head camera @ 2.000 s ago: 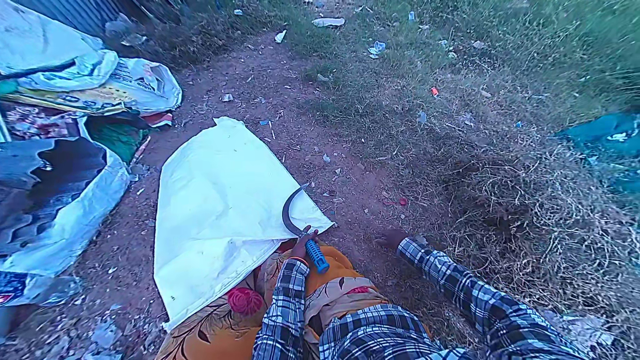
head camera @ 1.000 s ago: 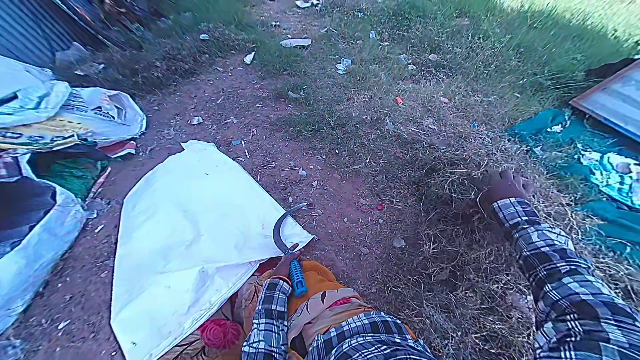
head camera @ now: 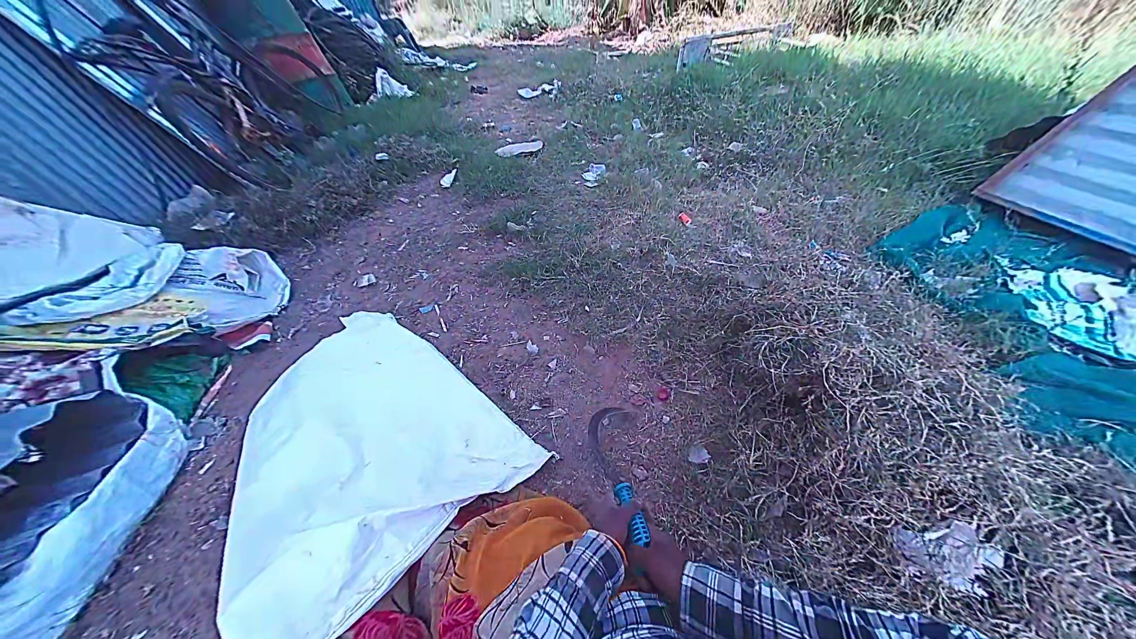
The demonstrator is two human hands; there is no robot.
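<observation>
A sickle with a dark curved blade [head camera: 600,437] and a blue ridged handle [head camera: 634,516] is held low in front of me, blade pointing away over the dirt. My left hand [head camera: 609,518] is closed around the handle from the left. Against the handle's lower right side lies my right hand [head camera: 658,557]; its fingers are mostly hidden, so its grip is unclear. A white woven sheet or sack [head camera: 382,453] is spread to the left, its near edge over the patterned cloth and orange fabric [head camera: 524,541] on my lap.
Dry cut grass [head camera: 852,426] is heaped on the right, beside green cloth [head camera: 941,257] and a framed panel [head camera: 1074,169]. Filled or folded sacks [head camera: 222,284] lie at left, below a corrugated metal wall [head camera: 71,124]. A dirt path [head camera: 417,240] with litter runs ahead.
My right hand, on the dry grass a second ago, has come back to the sickle's handle. The sickle has shifted right, away from the white sheet's corner. The view has tilted up.
</observation>
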